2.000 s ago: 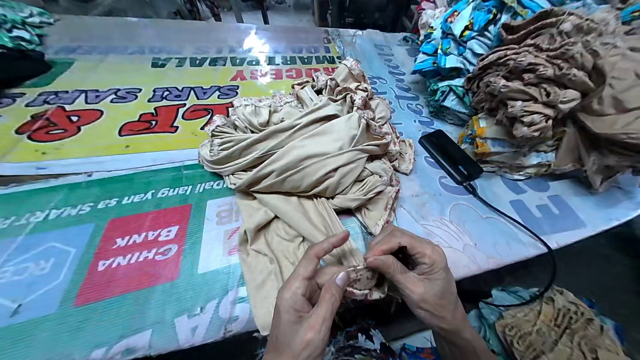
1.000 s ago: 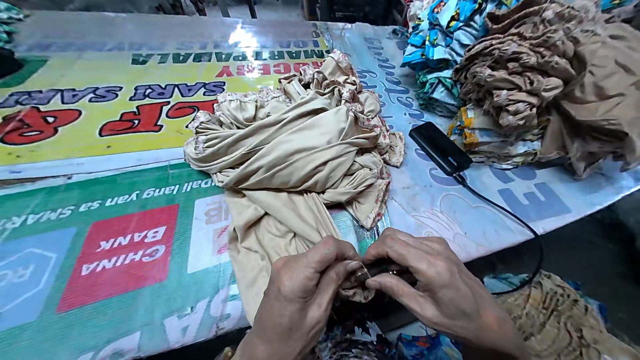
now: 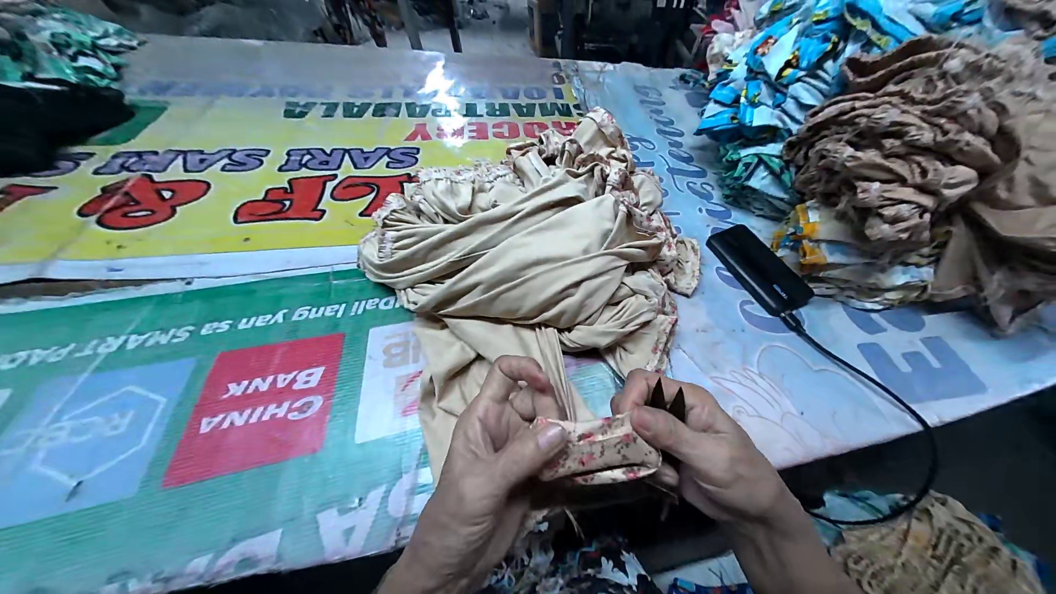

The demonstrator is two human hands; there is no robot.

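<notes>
A heap of beige fabric (image 3: 528, 256) with floral-trimmed edges lies on the banner-covered table, and part of it hangs toward me. My left hand (image 3: 503, 445) pinches the left end of a floral fabric band (image 3: 602, 450) between thumb and fingers. The band's right end is gripped by my right hand (image 3: 701, 445), thumb on top. Two dark pointed blades of a small thread snipper (image 3: 667, 400) stick up from the fingers of that same hand; its handle is hidden in the palm.
A black power bank (image 3: 759, 268) with a black cable (image 3: 874, 375) lies right of the heap. Piles of brown ruffled fabric (image 3: 907, 140) and blue printed fabric (image 3: 767, 82) stand at the back right. Green and black cloth (image 3: 62, 74) is at the far left. More fabric (image 3: 932, 544) sits below the table edge.
My hands have moved apart from their close position one second ago, and the floral band now shows stretched between them. The snipper's blades now point up in plain sight.
</notes>
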